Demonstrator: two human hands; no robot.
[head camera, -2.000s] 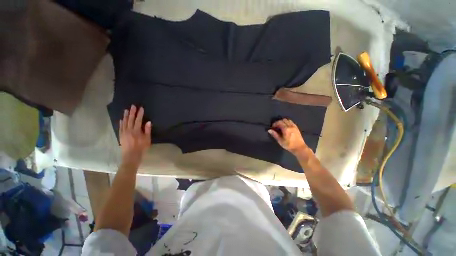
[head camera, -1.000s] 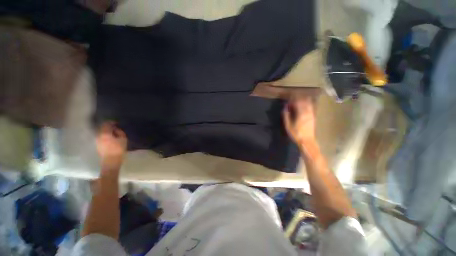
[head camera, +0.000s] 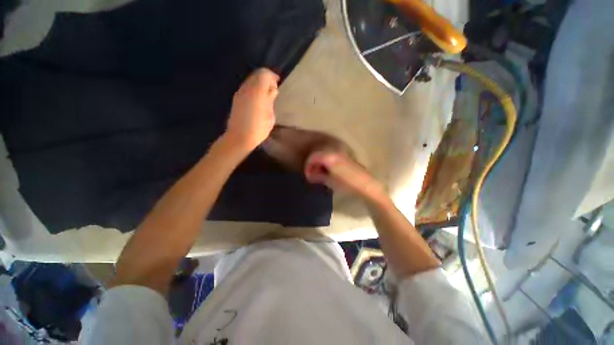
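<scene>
The dark jacket back panel (head camera: 148, 87) lies spread over the left and middle of the pressing table. A short brown vent facing (head camera: 296, 143) shows at its right part, blurred. My left hand (head camera: 254, 111) is closed on the panel's dark cloth beside the curved edge, just left of the facing. My right hand (head camera: 330, 168) is at the right end of the facing, fingers curled and blurred; I cannot tell whether it grips the facing. The steam iron (head camera: 387, 44) stands at the top right, its orange handle showing, touched by neither hand.
The cream pressing cover (head camera: 384, 135) lies under the work. Yellow and blue-green hoses (head camera: 508, 128) trail down from the iron at the right. A rusty brown framed plate (head camera: 444, 168) is beside the table's right edge. A long pale padded form (head camera: 572, 121) stands at the far right.
The view has shifted right and closer. My left hand has moved from the panel's left end to beside the vent facing. The panel's right part is shifted, and the iron appears larger.
</scene>
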